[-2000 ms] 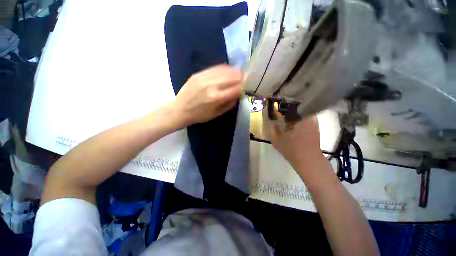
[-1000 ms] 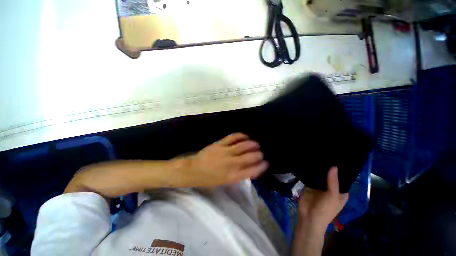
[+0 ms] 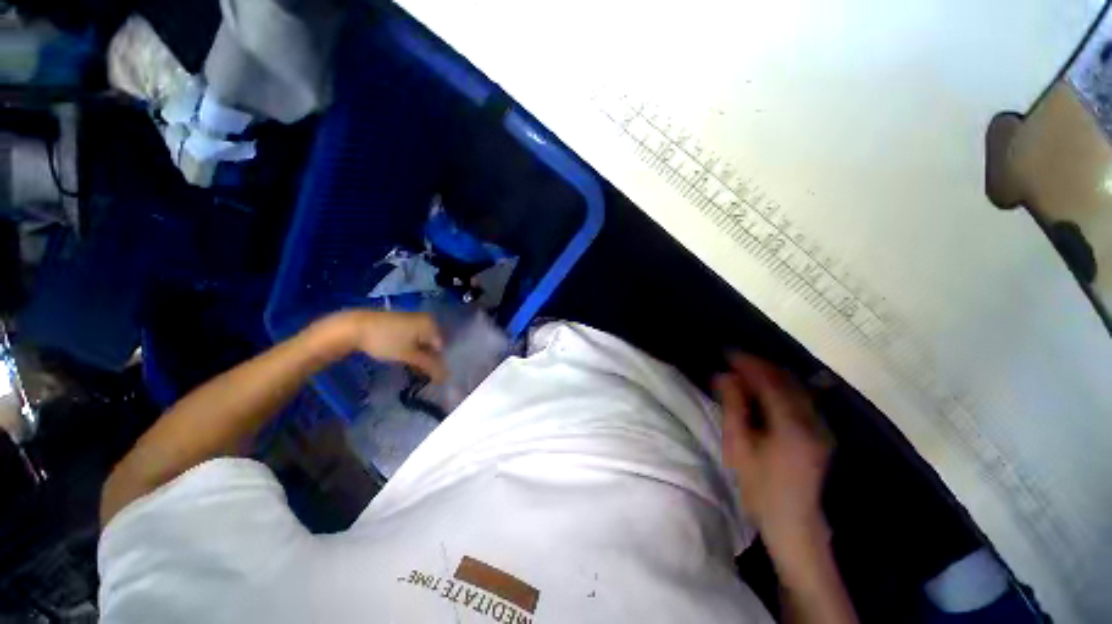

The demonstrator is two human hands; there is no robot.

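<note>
My left hand (image 3: 405, 341) is over the blue bin at my left side, fingers bent down against grey fabric scraps (image 3: 470, 347); whether it grips one is unclear. My right hand (image 3: 778, 445) is blurred, beside my lap just below the table's edge, fingers loosely bent and apart, with nothing visible in it. The dark garment panel cannot be told apart from the dark area under the table edge.
The blue bin (image 3: 585, 232) holds white, grey and blue scraps. The white table (image 3: 780, 134) with its printed ruler (image 3: 756, 226) fills the upper right. The bed plate (image 3: 1073, 152) is at the right rim. Grey and white cloth (image 3: 262, 61) lies at upper left.
The view has swung left to the bin. My left hand has moved from the dark panel to the scraps. My right hand has let go of the dark panel, which no longer shows clearly.
</note>
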